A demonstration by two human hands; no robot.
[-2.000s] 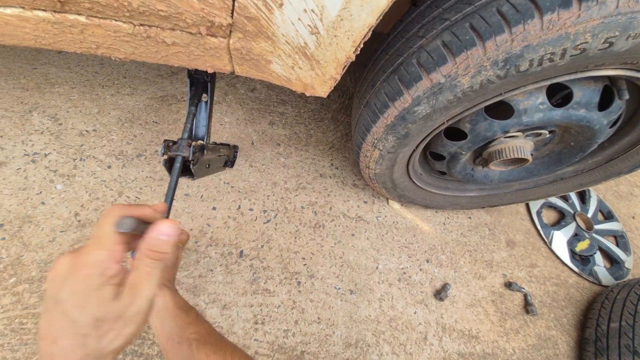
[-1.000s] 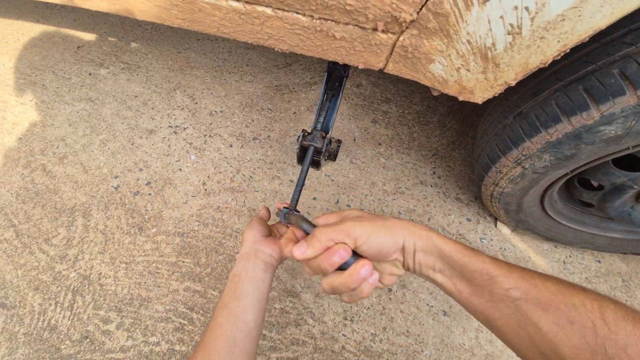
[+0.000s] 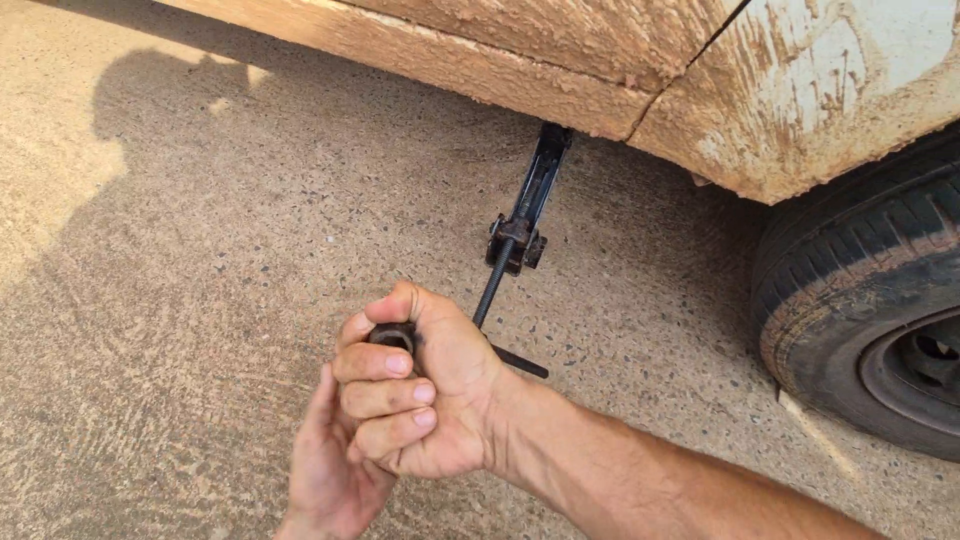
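A black scissor jack (image 3: 517,229) stands under the muddy sill of a car (image 3: 570,86), its threaded screw rod (image 3: 495,289) pointing toward me. My right hand (image 3: 431,390) is closed around a dark metal lug wrench (image 3: 394,335); the socket end shows between thumb and forefinger. The wrench's other end sticks out beyond my wrist, near the end of the jack screw. Just behind and below the right hand is my left hand (image 3: 337,457), palm up, its fingers partly hidden by the right; whether it grips anything cannot be seen.
At the right a car tire (image 3: 847,300) on a dark steel wheel rests near the muddy body panel (image 3: 810,97). Rough concrete ground (image 3: 225,337) lies beneath the jack. A shadow of a person falls at the upper left.
The view has shifted left along the car since the oldest frame. My right hand has turned the wrench, so its socket end now faces up toward me.
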